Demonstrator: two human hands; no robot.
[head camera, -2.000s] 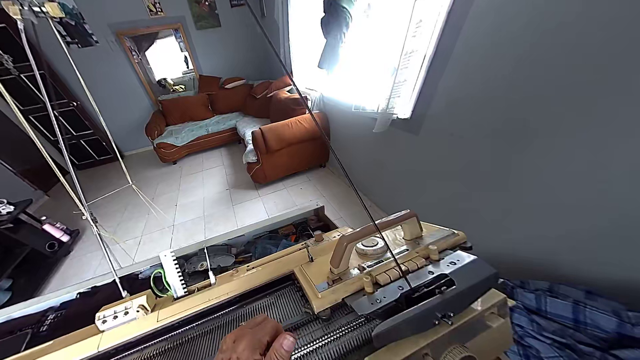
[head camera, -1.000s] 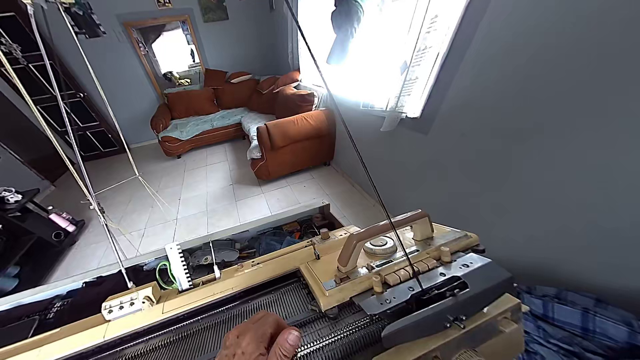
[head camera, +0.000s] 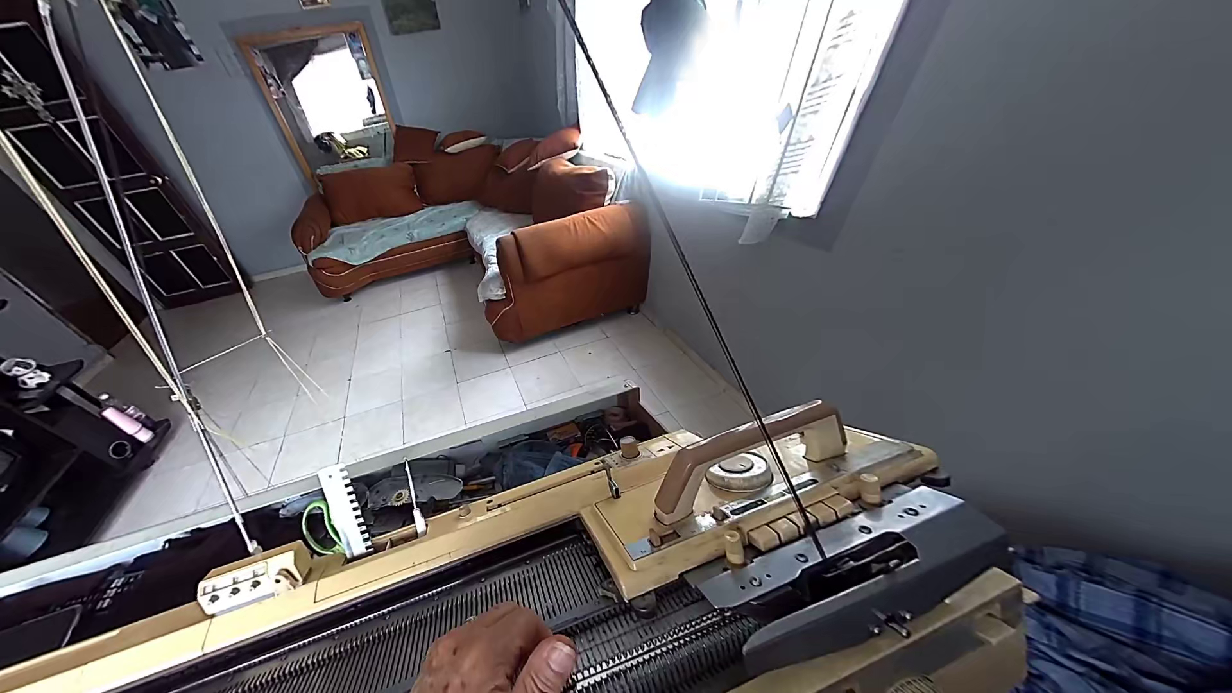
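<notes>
My left hand (head camera: 496, 650) rests at the bottom centre on the needle bed (head camera: 327, 664) of a knitting machine, back up, with the thumb to the right. Its fingertips are hidden, so whether they grip anything does not show. To its right, the cream carriage (head camera: 616, 553) with a brown handle (head camera: 741, 448), a round dial (head camera: 739, 472) and a dark metal arm (head camera: 876, 587) sits at the right part of the bed. Dark yarn (head camera: 707, 303) runs down from above into this arm. My right hand is out of view.
A white toothed comb (head camera: 345, 512) and a latch tool (head camera: 415, 499) stand at the bed's back edge. Pale yarns (head camera: 120, 226) hang at the left. Behind lies an open compartment of tools; blue plaid cloth (head camera: 1116, 616) is at the right, and an orange sofa (head camera: 577, 269) stands farther off.
</notes>
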